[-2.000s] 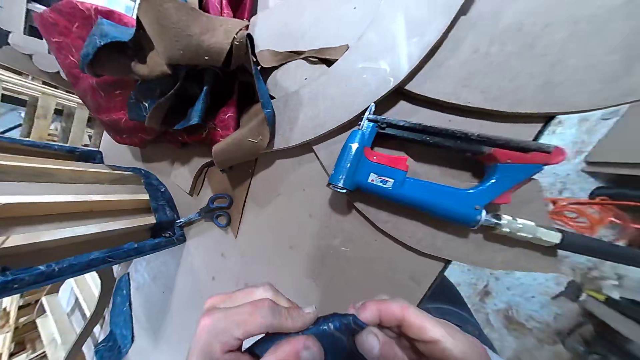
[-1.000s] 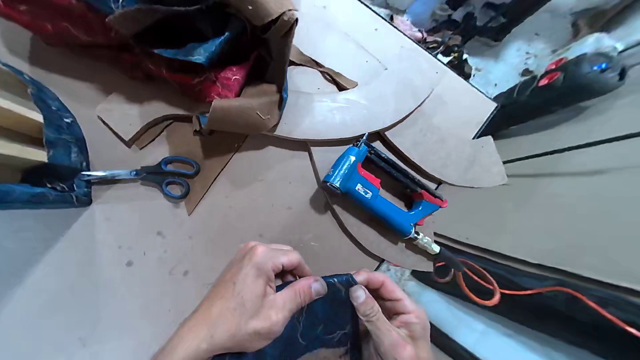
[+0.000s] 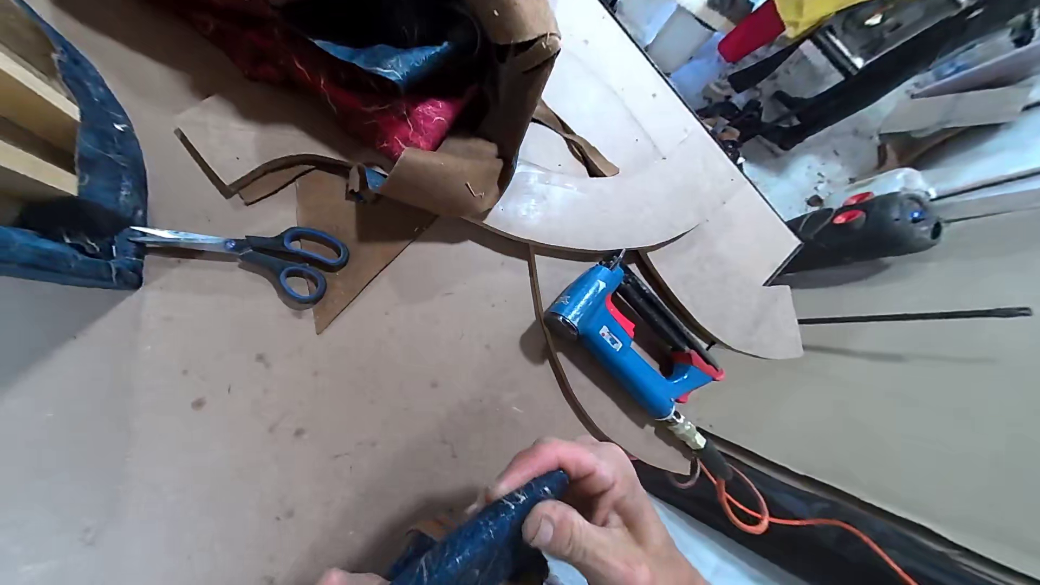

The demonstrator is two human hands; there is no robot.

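A strip of dark blue fabric [image 3: 479, 532] with loose threads lies between my hands at the bottom of the view. My right hand [image 3: 593, 512] pinches its upper end between thumb and fingers. Only a small part of my left hand [image 3: 353, 577] shows at the bottom edge, beside the fabric's lower end; its grip is hidden. Beyond my right hand a blue and red pneumatic stapler [image 3: 630, 337] rests on its side, joined to an air hose. Scissors [image 3: 244, 248] with blue-lined handles lie at the left, their blades reaching the blue-covered wooden frame [image 3: 114, 162].
Red, blue and brown fabric scraps [image 3: 390, 106] are heaped at the top. Curved fibreboard pieces [image 3: 617, 203] lie near the stapler. An orange cord [image 3: 812, 520] runs at lower right. A black tool with red buttons [image 3: 869, 227] lies at the right. Cluttered floor shows at the upper right.
The view has shifted markedly. Both hands showed at the fabric one second ago; now my left hand is mostly out of the frame and the fabric slants up towards my right hand.
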